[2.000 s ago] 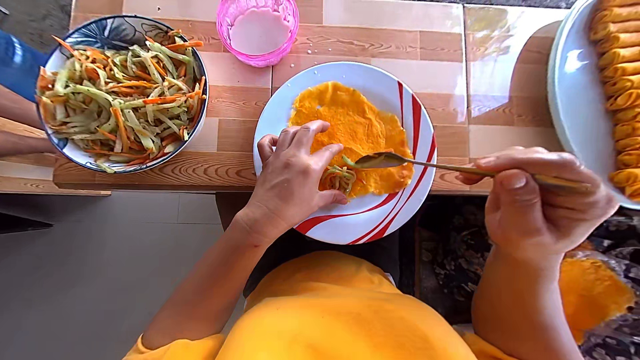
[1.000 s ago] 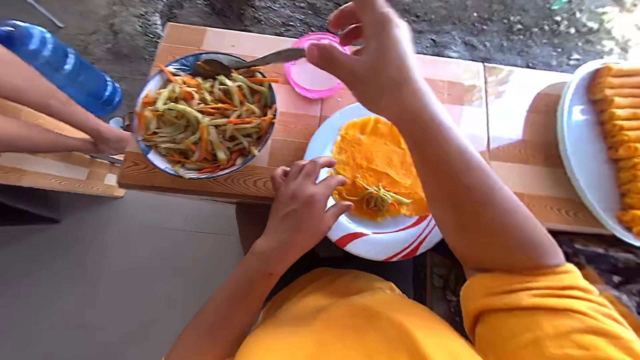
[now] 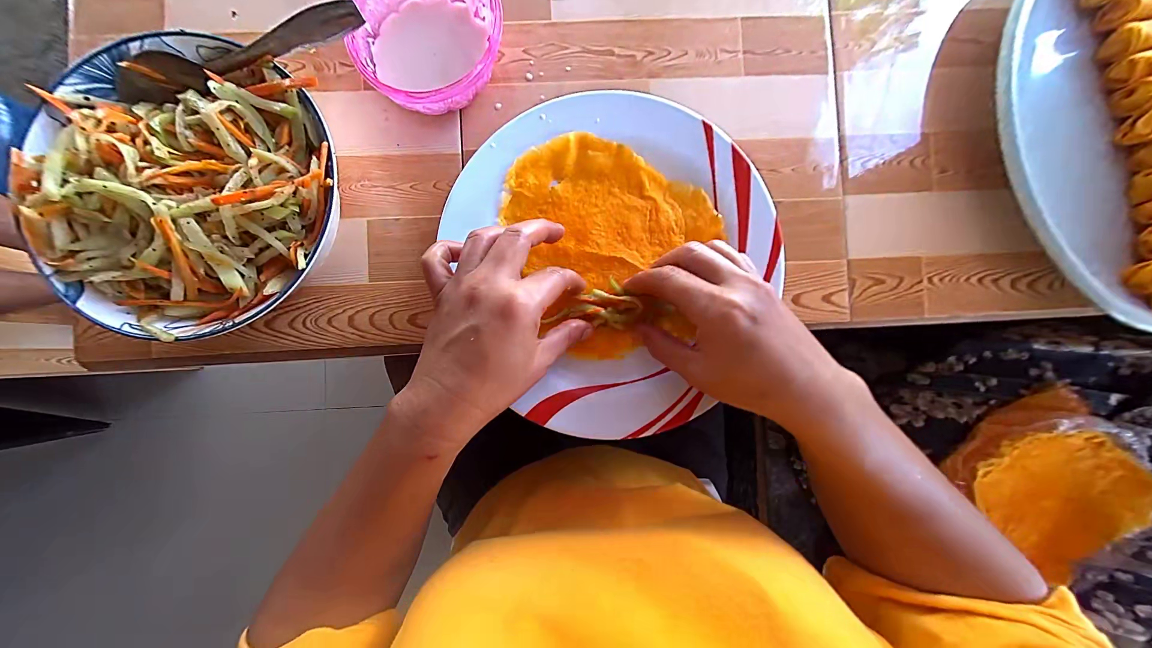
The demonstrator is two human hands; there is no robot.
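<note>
An orange wrapper sheet (image 3: pixel 598 207) lies flat on a white plate with red stripes (image 3: pixel 576 400). Across the lower part of the sheet runs a small strip of shredded vegetable filling (image 3: pixel 601 309). My left hand (image 3: pixel 493 315) pinches the filling's left end with thumb and fingertips. At its right end, my right hand (image 3: pixel 720 324) does the same. A metal spoon (image 3: pixel 292 38) rests in the patterned bowl (image 3: pixel 329 211) of shredded vegetables (image 3: pixel 193 193) at the left.
A pink cup (image 3: pixel 430 49) of whitish contents stands behind the plate. Rolled orange pieces (image 3: pixel 1132 126) line a large pale platter (image 3: pixel 1048 153) at the right. More orange wrappers (image 3: pixel 1057 486) lie on dark floral cloth at lower right. A person's arm shows at the far left.
My right hand has let go of the spoon, which now lies in the bowl, and has come to the filling on the plate. My left hand has moved onto the filling's left end.
</note>
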